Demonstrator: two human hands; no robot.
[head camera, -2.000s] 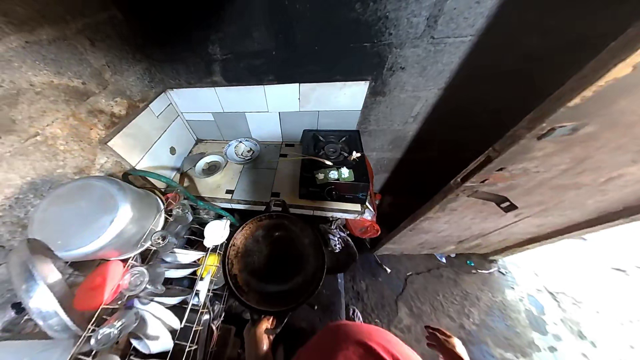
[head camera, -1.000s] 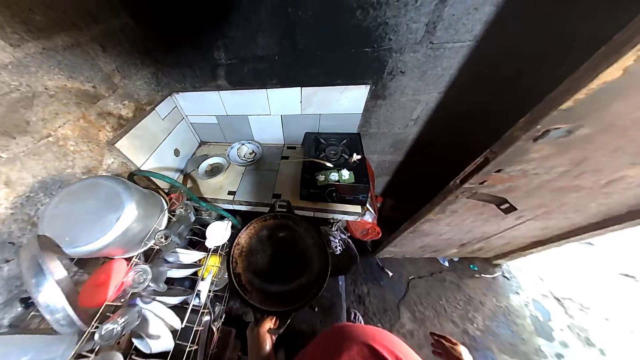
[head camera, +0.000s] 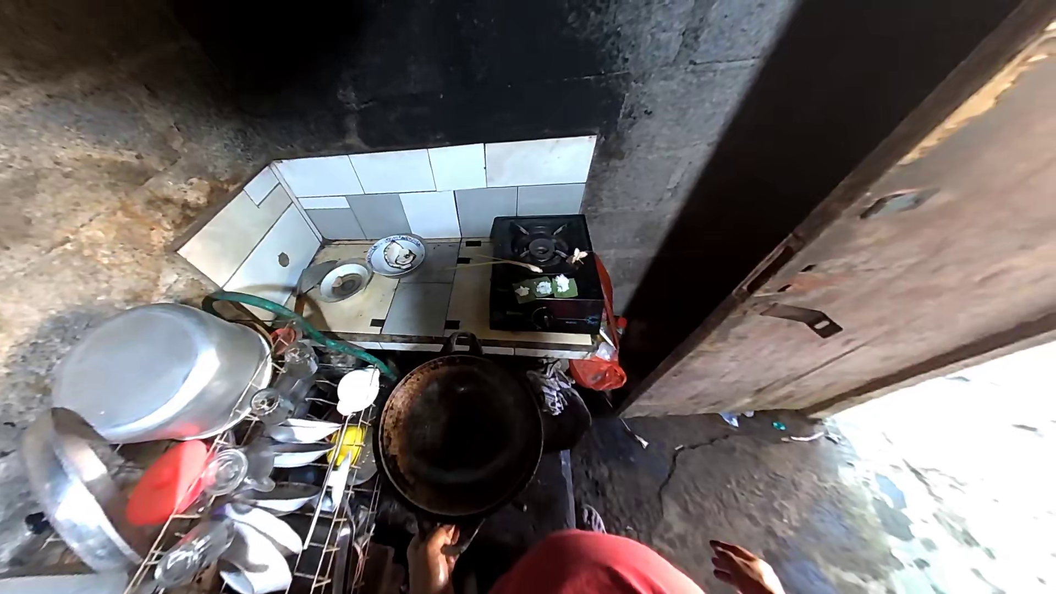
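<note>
My left hand (head camera: 433, 557) grips the near handle of a large dark wok (head camera: 460, 437), whose inside is blackened and rusty at the rim. The wok's far loop handle points toward the tiled counter (head camera: 417, 307). At the lower right, away from everything, my right hand (head camera: 742, 568) hangs over the floor with its fingers apart. On the counter stands a black single-burner gas stove (head camera: 546, 272), with small white heaps on green leaf pieces (head camera: 544, 286) on its front and a thin stick across it. Two bowls sit to its left, the patterned one (head camera: 396, 255) holding something whitish.
A wire dish rack (head camera: 318, 528) with glasses, bowls and a red cup stands at left, beside a big aluminium pot (head camera: 161, 371). A green hose (head camera: 305, 326) runs along the counter's edge. A red plastic bag (head camera: 598, 373) hangs right of the stove. A worn door (head camera: 850, 247) is at right.
</note>
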